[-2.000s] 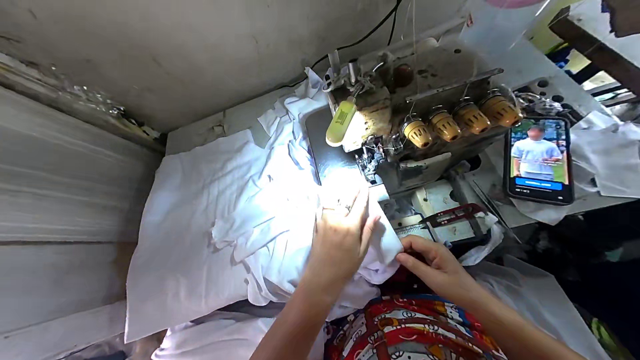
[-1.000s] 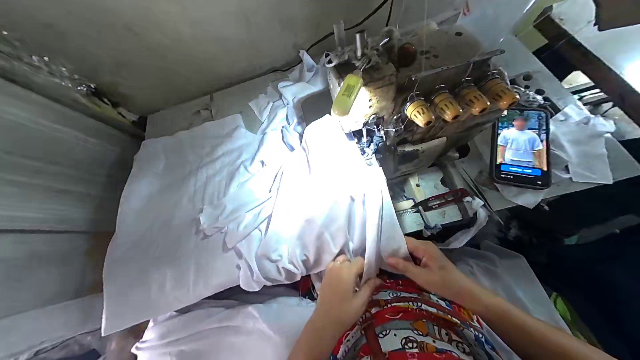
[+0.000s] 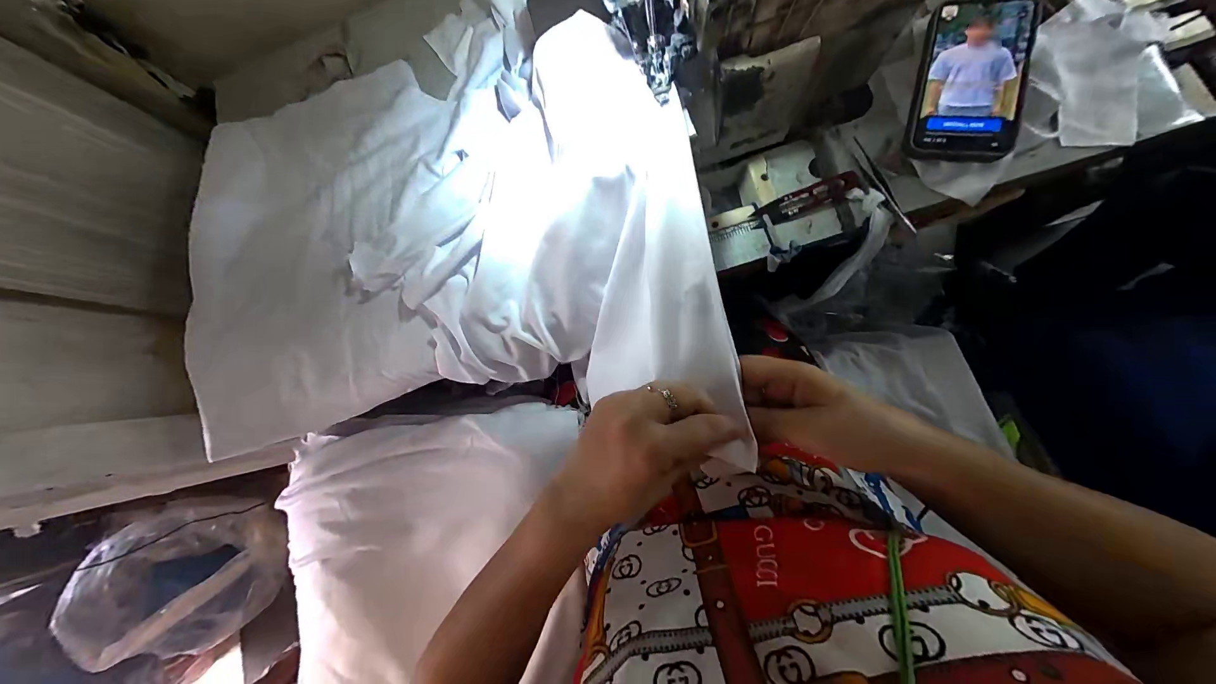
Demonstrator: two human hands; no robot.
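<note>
A white fabric piece (image 3: 665,275) runs from the needle area of the sewing machine (image 3: 655,57) down to my lap. My left hand (image 3: 646,446), with a ring on one finger, grips its lower end from the left. Close beside it, my right hand (image 3: 817,408) pinches the fabric's right edge between thumb and fingers. The upper part of the cloth is washed out by the machine's light. More white fabric (image 3: 285,247) lies bunched and spread to the left.
A smartphone (image 3: 969,85) showing a picture lies at the upper right. Tweezers (image 3: 883,185) and a dark red tool (image 3: 807,198) rest by the machine. Another white fabric pile (image 3: 427,532) is at lower left, with a clear plastic bag (image 3: 171,589) beyond it.
My left hand has moved from near the needle down to the fabric's lower end, beside my right hand. The view now sits closer and lower.
</note>
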